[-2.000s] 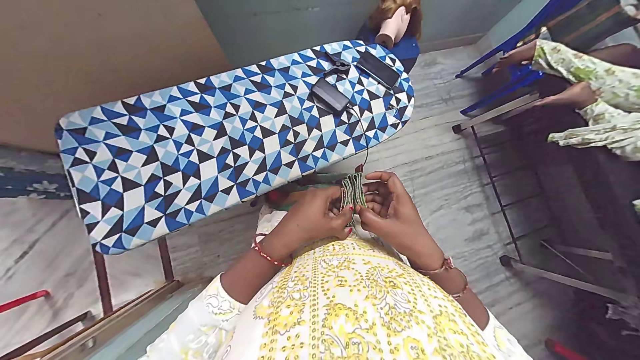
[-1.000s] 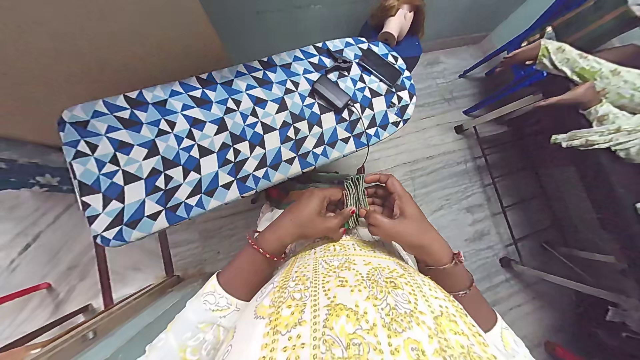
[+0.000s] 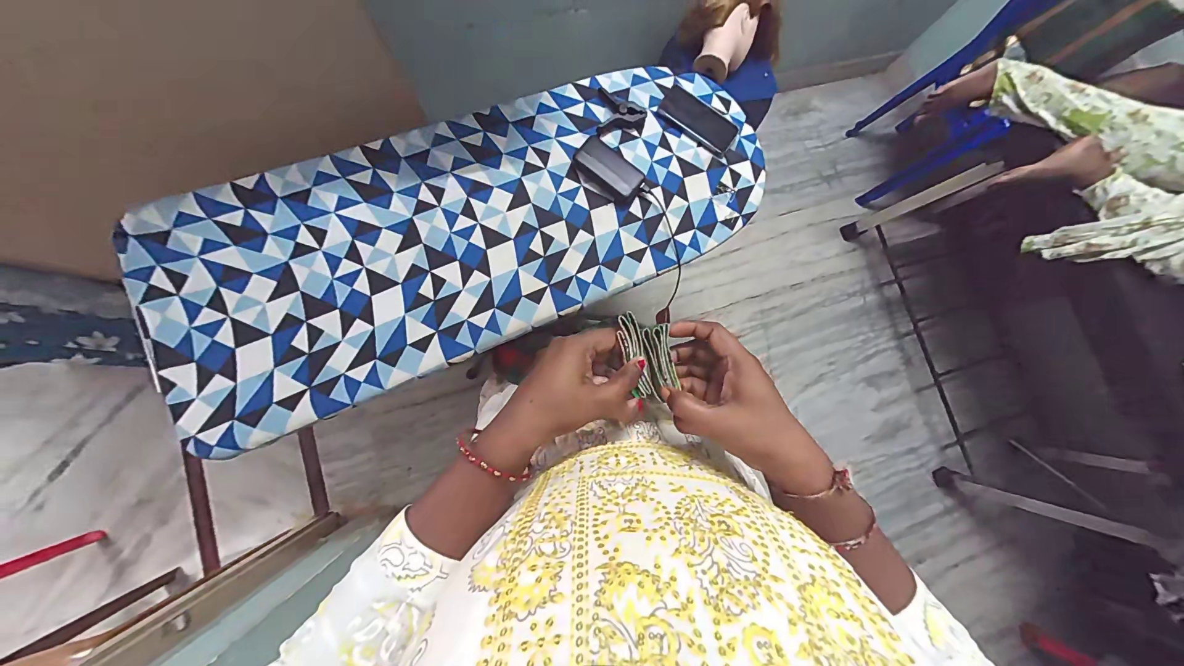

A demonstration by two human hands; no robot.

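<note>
Close in front of my body, both hands hold a small pleated bundle of green fabric [image 3: 659,356] with pale edges, its folds standing side by side. My left hand [image 3: 578,384] pinches the left folds between thumb and fingers. On the other side, my right hand [image 3: 726,388] grips the right folds, its thumb at the lower edge. The folds part slightly in the middle. Just beyond the hands is the near edge of an ironing board [image 3: 416,250] with a blue, black and white triangle cover.
A black power bank [image 3: 609,168] with a thin cable and a dark phone [image 3: 698,120] lie on the board's right end. Behind it is a mannequin head [image 3: 729,42]. At the right, another person's hands [image 3: 1078,162] and sleeves show near a blue chair [image 3: 934,166].
The folds of the green bundle have spread apart in the middle, between my two hands. Both hands still hold it at about the same place.
</note>
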